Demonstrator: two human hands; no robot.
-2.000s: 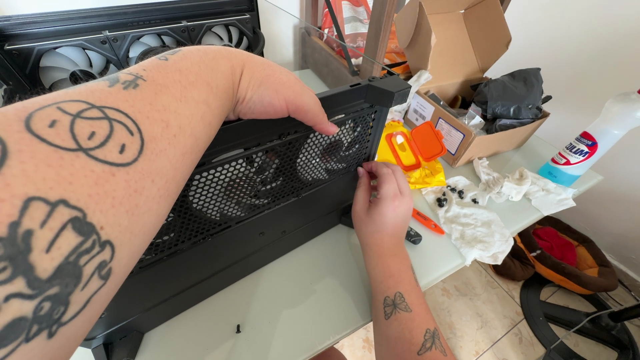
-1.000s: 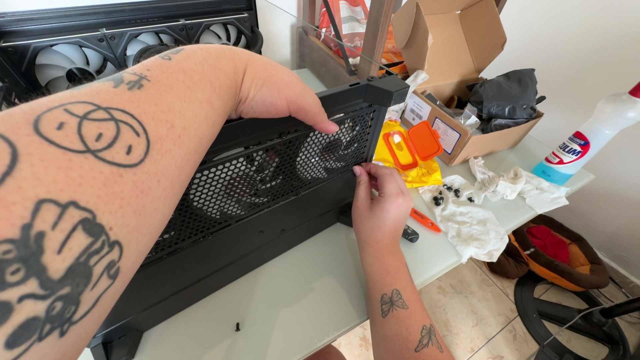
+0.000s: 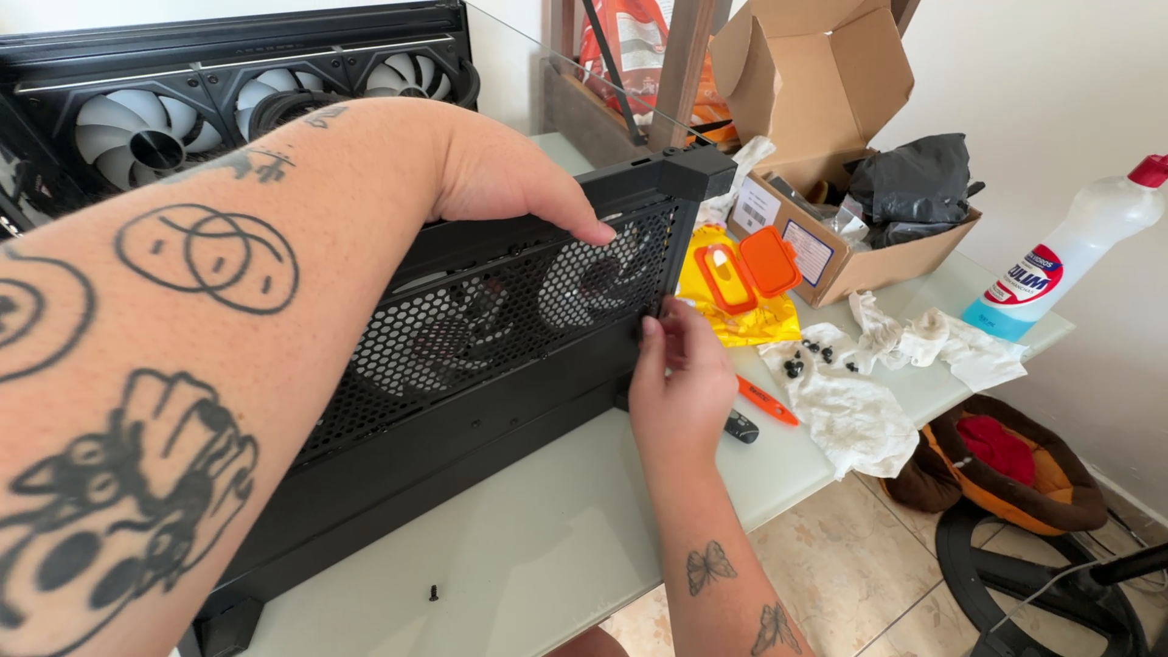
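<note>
A black computer case panel [image 3: 511, 401] with perforated mesh [image 3: 438, 338] stands tilted on the glass table, white-bladed fans showing behind the mesh. Over its top edge reaches my left hand [image 3: 538, 187], thumb pressed on the mesh near the upper right corner; its other fingers are hidden behind. My right hand [image 3: 680, 374] has its bent fingertips against the panel's right edge, below the corner; whether they pinch something small cannot be seen. One small black screw [image 3: 433, 593] stands on the table in front of the panel.
Behind stands a case part with white fans [image 3: 151, 137]. At right are an orange-lidded wipes pack [image 3: 744, 274], an open cardboard box [image 3: 876, 265], a cleaner bottle [image 3: 1049, 265], crumpled wipes [image 3: 849, 411] with several black screws, an orange tool [image 3: 766, 400] and a small black device [image 3: 741, 426].
</note>
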